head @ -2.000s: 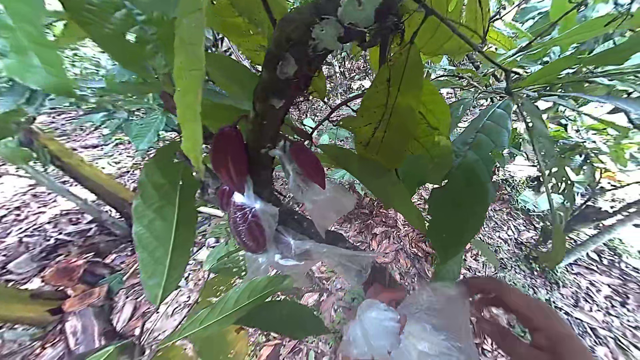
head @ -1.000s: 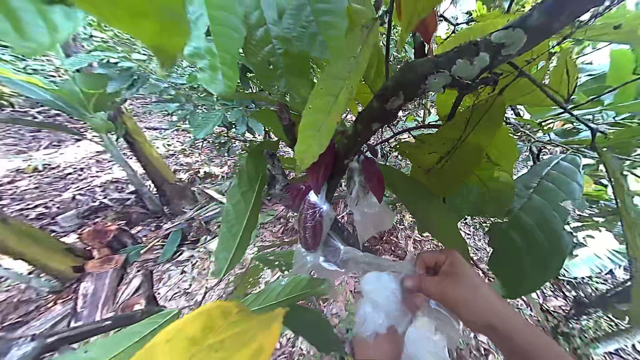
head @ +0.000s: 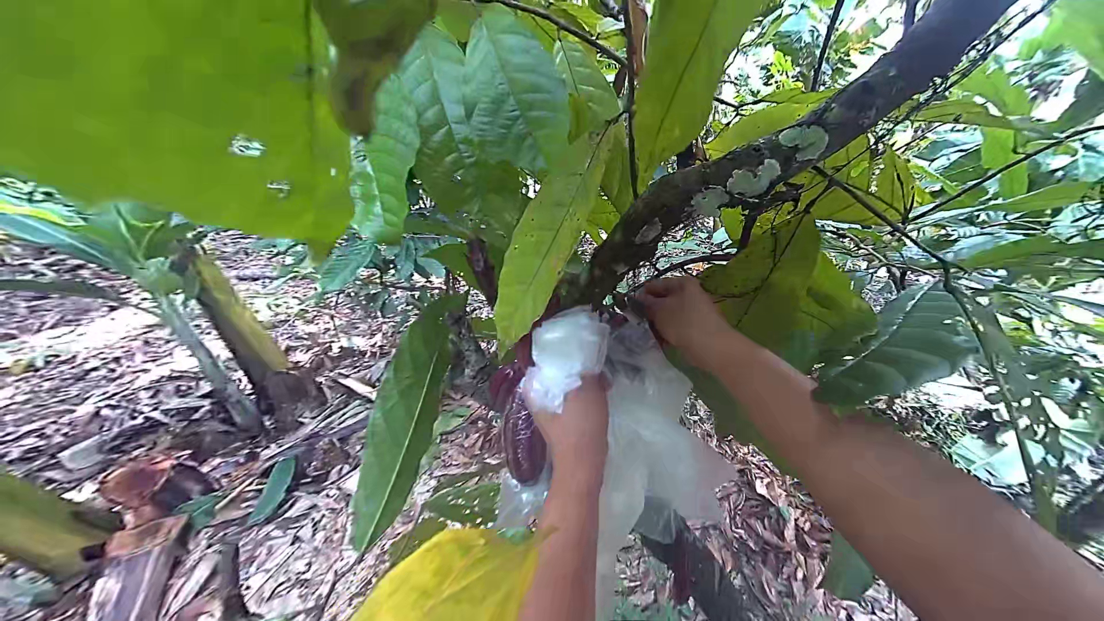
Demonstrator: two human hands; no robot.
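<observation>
Dark red cacao pods [head: 524,435] hang beside the tree's branch, the lowest with clear plastic around its lower end. My left hand [head: 576,410] is raised in front of them, closed on a bunched wad of clear plastic bags [head: 565,349]. Close to the branch, my right hand [head: 677,310] has its fingertips together at the top of a clear plastic bag [head: 651,431] that hangs down to the right of my left forearm. The pod seen there earlier is hidden behind plastic and hands.
A lichen-spotted cacao branch [head: 742,177] slants up to the right above my hands. Large green leaves [head: 401,423] surround the pods, and a yellow leaf [head: 457,578] is low in front. Leaf litter covers the ground, with cut stems [head: 233,319] at the left.
Both hands have moved up from below the pods to the branch. The wad of bags has come up with my left hand. The view has shifted, showing more of the branch at the right.
</observation>
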